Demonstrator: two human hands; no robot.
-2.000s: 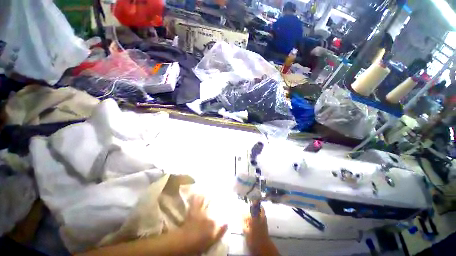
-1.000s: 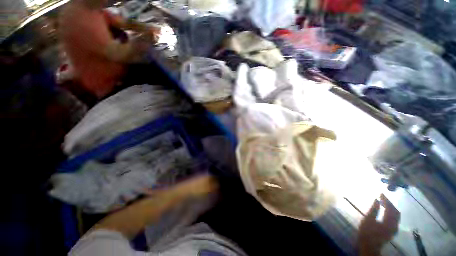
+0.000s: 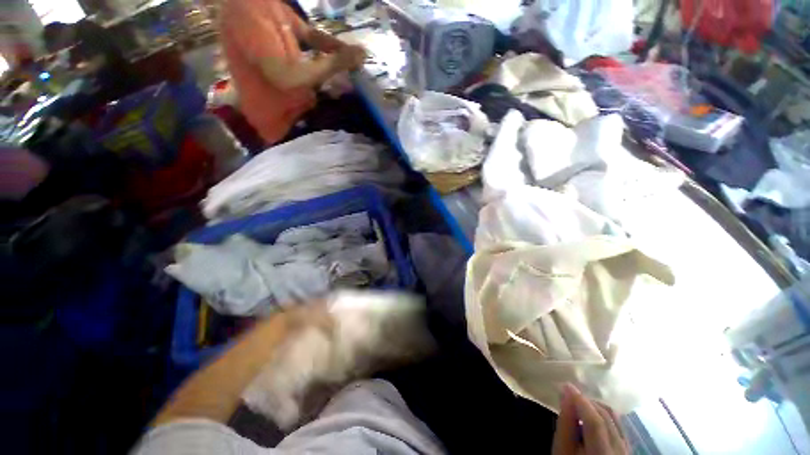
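Note:
My left hand (image 3: 302,324), blurred, is low over the blue plastic crate's near side and grips a pale cloth piece (image 3: 364,342) that hangs above my lap. My right hand (image 3: 593,428) is cut off by the bottom edge, at the table's front edge just below the cream cloth; its fingers are close together and I cannot tell whether they hold anything. The cream garment piece (image 3: 551,302) lies heaped on the white table, partly over its front edge. The blue crate (image 3: 297,211) holds pale pieces (image 3: 266,271).
A long stack of pale garments (image 3: 297,169) lies behind the crate. White-grey cloth (image 3: 568,155) and a white plastic bag (image 3: 444,133) lie beyond the cream piece. The sewing machine head (image 3: 786,333) is at the right edge. A person in orange (image 3: 266,67) stands at upper left.
The view has swung left to the crate. My left hand has left the cream cloth and now carries a pale piece by the crate. My right hand has moved from the needle area towards the table's front edge.

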